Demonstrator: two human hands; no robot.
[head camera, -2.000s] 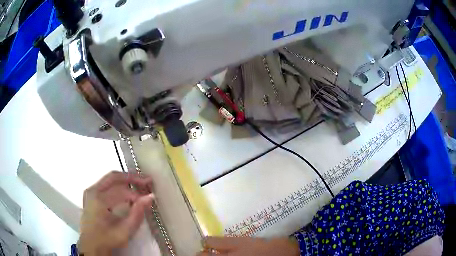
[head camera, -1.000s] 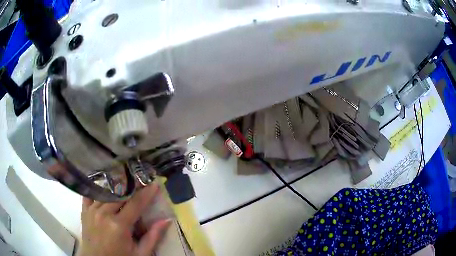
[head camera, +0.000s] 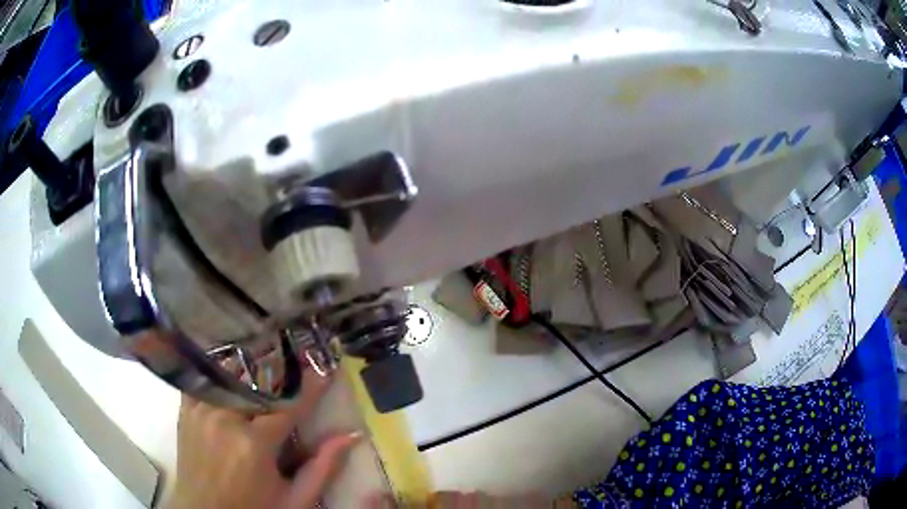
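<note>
My left hand (head camera: 244, 447) lies on a grey-beige strip (head camera: 333, 423) just in front of the needle area, fingers spread and pressing it flat; its fingertips are partly hidden by the machine head (head camera: 229, 239). My right hand (head camera: 477, 500) is cut off by the bottom edge, blurred, near the lower end of the yellow tape (head camera: 393, 437); what its fingers do is not clear. The tape runs from beside the dark block (head camera: 392, 383) towards me. The zipper teeth under my left hand are hidden. The presser foot is mostly hidden.
Finished zipper pieces (head camera: 607, 278) lie heaped under the machine arm. Red-handled snips (head camera: 505, 290) lie at the heap's left side, beside a black cord (head camera: 597, 373). A loose beige strip (head camera: 85, 418) lies at the left. Blue crates stand behind the table's edges.
The view has moved closer to the machine head. My left hand has moved forward from the strip's middle to near the needle. My right hand has sunk mostly out of the picture.
</note>
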